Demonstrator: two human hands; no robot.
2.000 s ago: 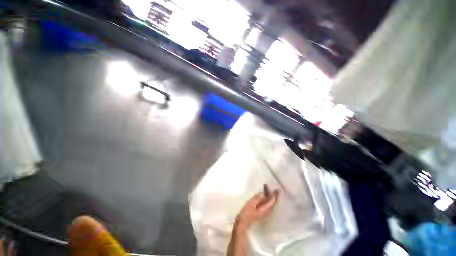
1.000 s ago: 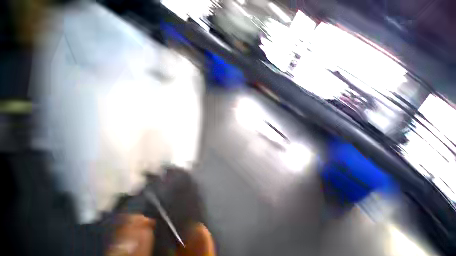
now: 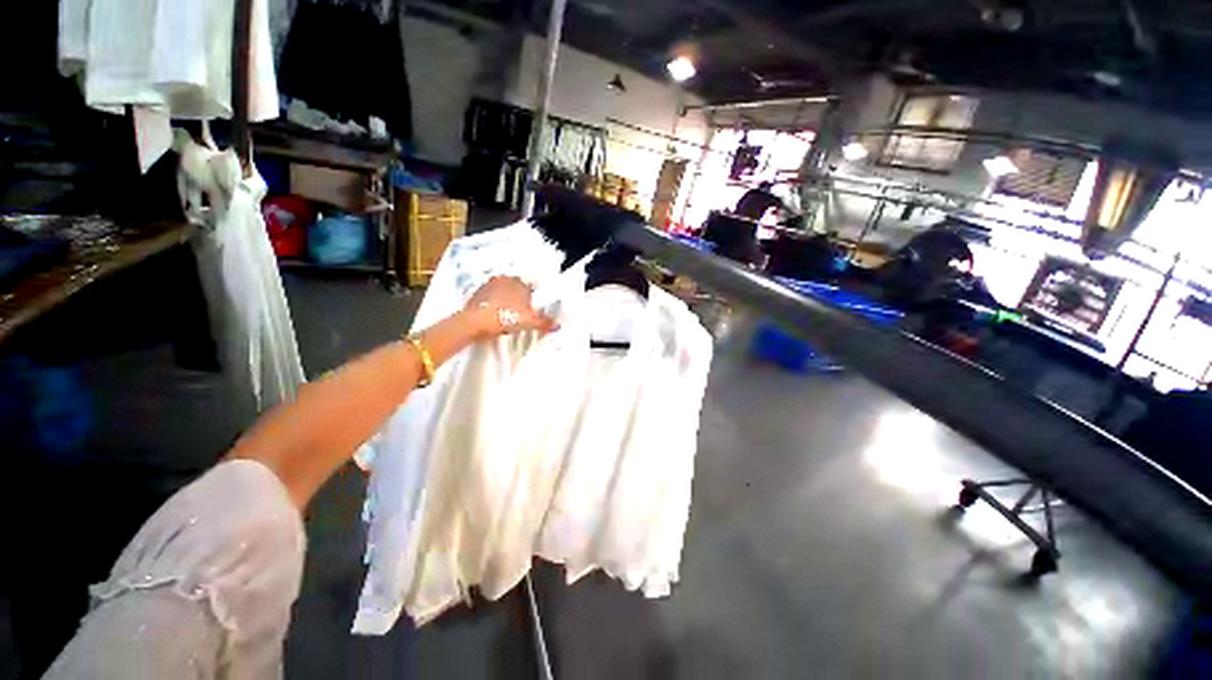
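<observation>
Several white long-sleeved shirts (image 3: 512,465) hang packed side by side from the thick dark rail. My left hand (image 3: 512,308) reaches in from the lower left, with its fingers curled over the shoulder of one shirt and the thumb pointing right. The fingertips are partly hidden in the cloth. The nearest shirt (image 3: 638,438) hangs a little apart at the right of the row, with a small dark neck label (image 3: 610,345) and a black hanger (image 3: 615,272) at its neckline. My right hand is out of the picture.
The garment rail (image 3: 851,312) runs diagonally to the lower right. A thin pale bar (image 3: 537,631) shows below the shirts. A white strappy garment (image 3: 246,286) hangs beside the brown worktable (image 3: 100,272) at left. A wheeled rack base (image 3: 1017,521) and blue crate (image 3: 784,348) stand at right.
The view has swung from blurred close views to the whole shirt row. My left arm is now stretched out with the hand on the shirts. The two fingertips seen low in the picture are gone.
</observation>
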